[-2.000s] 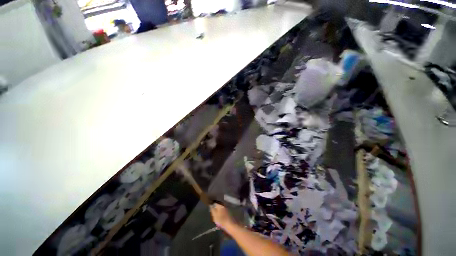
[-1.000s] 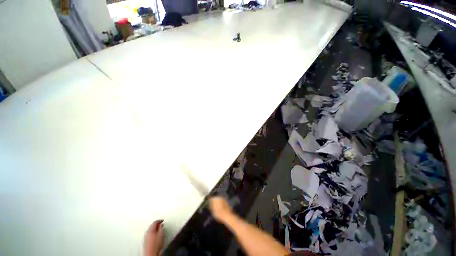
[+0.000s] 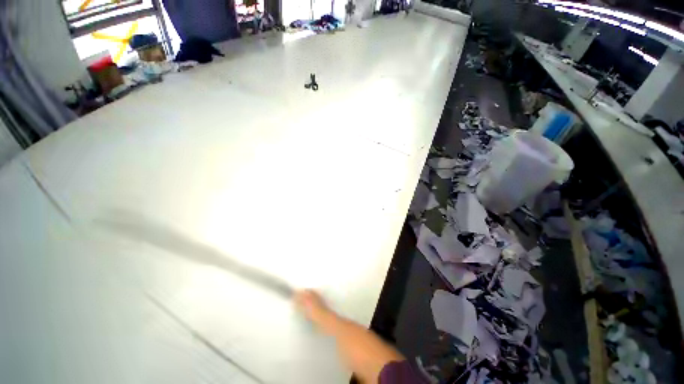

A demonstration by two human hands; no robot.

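Note:
My right hand (image 3: 309, 301) is shut on one end of a long, thin, blurred stick (image 3: 202, 259). The stick extends from the hand to the left over the long white cutting table (image 3: 247, 165). It is too blurred to tell whether it touches the top. My forearm comes in from the bottom, with a dark sleeve at the elbow. My left hand is out of the picture. A small pair of dark scissors (image 3: 312, 82) lies on the far part of the table.
Pale offcuts (image 3: 457, 315) litter the floor right of the table. A white bin (image 3: 521, 171) stands among them, with a blue-and-white container (image 3: 556, 124) behind. Another long table (image 3: 600, 112) runs along the right. A red-topped box (image 3: 105, 73) and dark cloth (image 3: 196, 51) lie at the table's far left edge.
The stick and my right hand have moved from beside the table edge to over the white top. My left hand, seen at the near edge a second ago, has left the picture.

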